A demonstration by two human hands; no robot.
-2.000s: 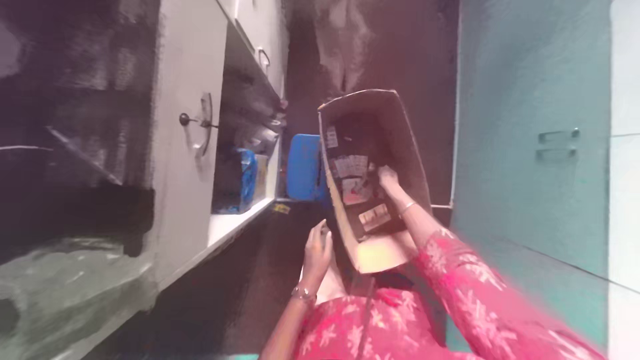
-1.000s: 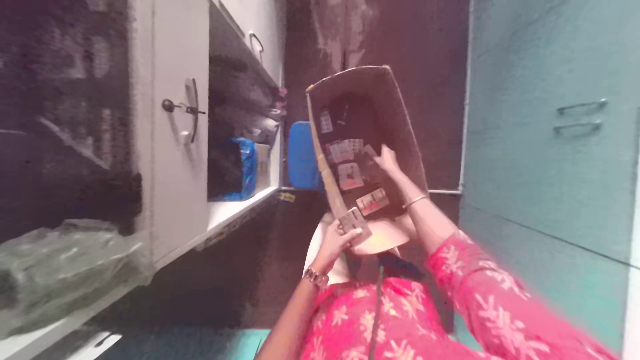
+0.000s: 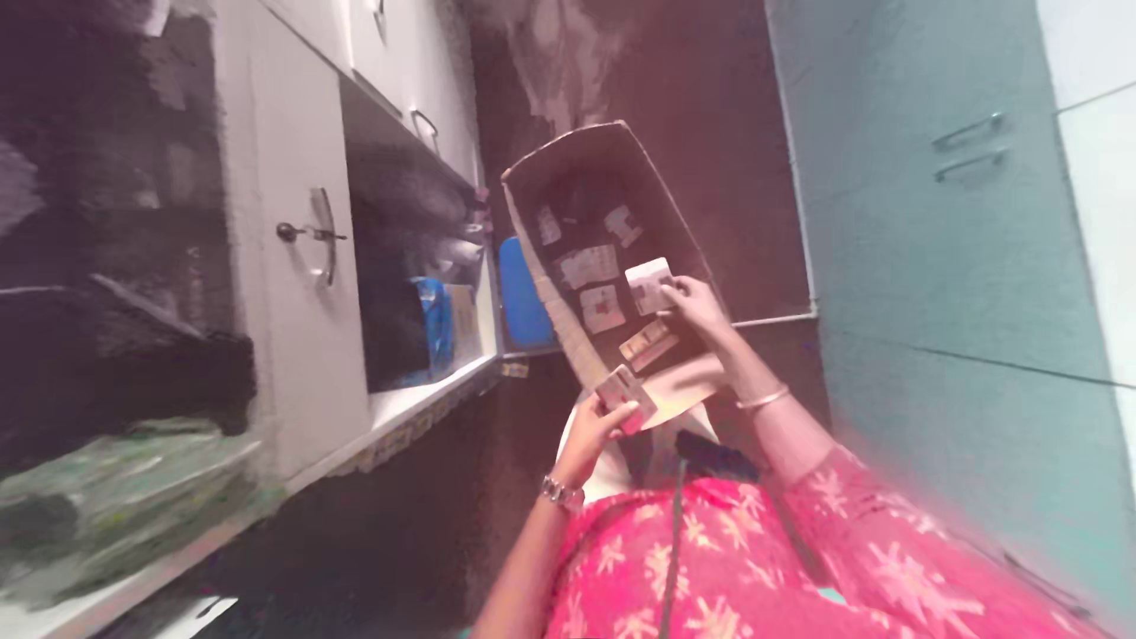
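An open cardboard box [image 3: 568,328] stands in front of me, with several small flat packets [image 3: 603,308] lying on its dark bottom. My left hand [image 3: 595,430] holds a small pinkish card-like packet [image 3: 627,398] over the box's near left rim. Between the thumb and fingers of my right hand [image 3: 697,306] is a pale card-like packet [image 3: 649,286], held inside the box near its right wall. A yellowish small packet [image 3: 649,344] lies below that hand, toward the near end. What exactly the packets are cannot be told.
White cabinets [image 3: 306,355] with metal handles line the left, with an open shelf holding a blue package [image 3: 435,328]. A blue plastic object [image 3: 525,293] is beside the box's left wall. Pale green cabinet doors [image 3: 958,266] stand on the right. Clear plastic wrapping [image 3: 115,506] lies at lower left.
My left hand has come up to the box's near rim with a packet in it. My right hand, earlier reaching down among the packets, now holds a pale one.
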